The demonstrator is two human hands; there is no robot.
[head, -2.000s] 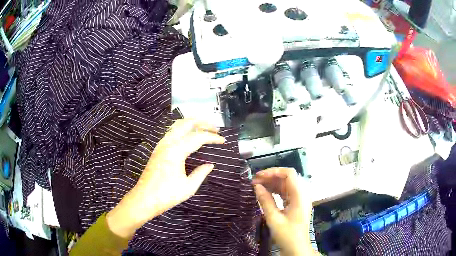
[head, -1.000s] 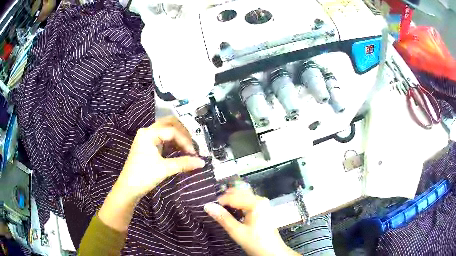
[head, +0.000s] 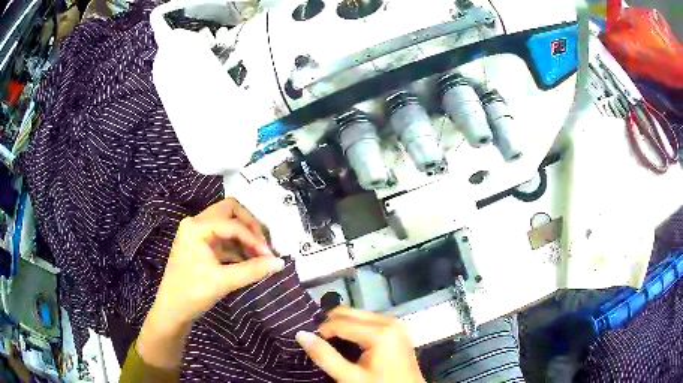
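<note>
A dark purple-brown garment piece with thin white stripes (head: 273, 308) lies at the front left edge of the white overlock machine (head: 419, 60). My left hand (head: 213, 273) pinches its upper edge between thumb and fingertips, just below and left of the needle area (head: 311, 187). My right hand (head: 367, 345) pinches the same piece's right edge lower down, near the machine's front edge; its lower part is cut off by the frame. The cloth under both hands' fingers is partly hidden.
A big heap of striped cloth (head: 112, 127) fills the left. Grey tension knobs (head: 416, 135) stand on the machine front. A dark recess (head: 425, 273) has a twisted strand (head: 464, 307) beside it. Red-handled scissors (head: 651, 138) lie right. A blue basket (head: 644, 295) holds striped cloth lower right.
The view has shifted closer to the machine. Both hands have moved left and down with the cloth edge, away from the needle area. My left hand has closed from open fingers to a pinch.
</note>
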